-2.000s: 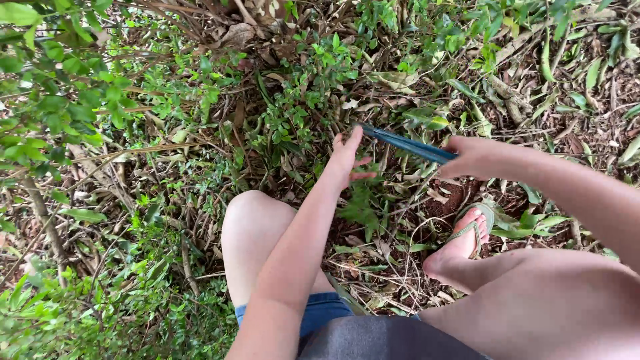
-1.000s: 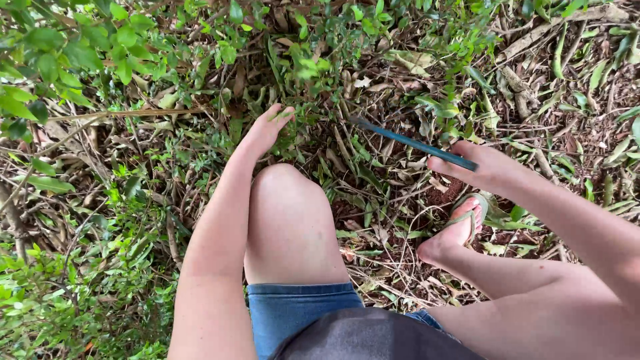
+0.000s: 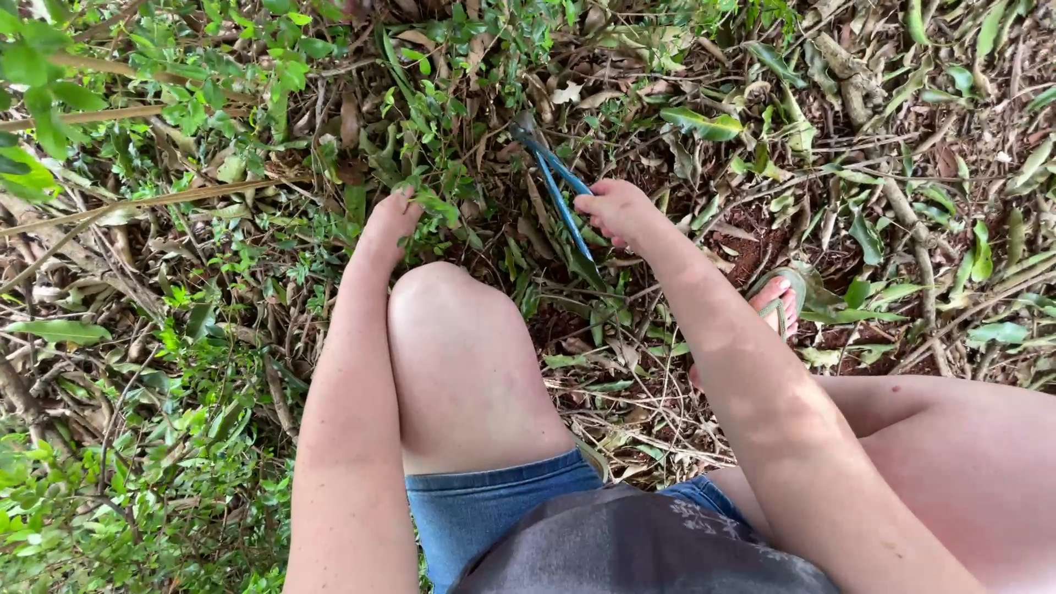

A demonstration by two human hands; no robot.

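My right hand (image 3: pixel 619 210) grips one handle of blue-handled shears (image 3: pixel 568 191); the other handle hangs free beside it. The handles stand apart, and the dark head of the tool lies low against stems and leaf litter, its blades hard to make out. My left hand (image 3: pixel 396 216) is closed around thin stems of a small-leaved green plant (image 3: pixel 437 202), just left of the shears and beyond my bent knee. Leaves partly cover its fingers.
Dense green shrubs (image 3: pixel 190 396) fill the left side, with long thin dry branches (image 3: pixel 157 198) across them. Leaf litter and a fallen branch (image 3: pixel 916 231) lie at the right. My sandaled foot (image 3: pixel 778 305) rests on reddish soil.
The shears' handles, close together one second ago, are now apart, with my right hand on only one. My left hand, reaching among the leaves before, now has stems in it.
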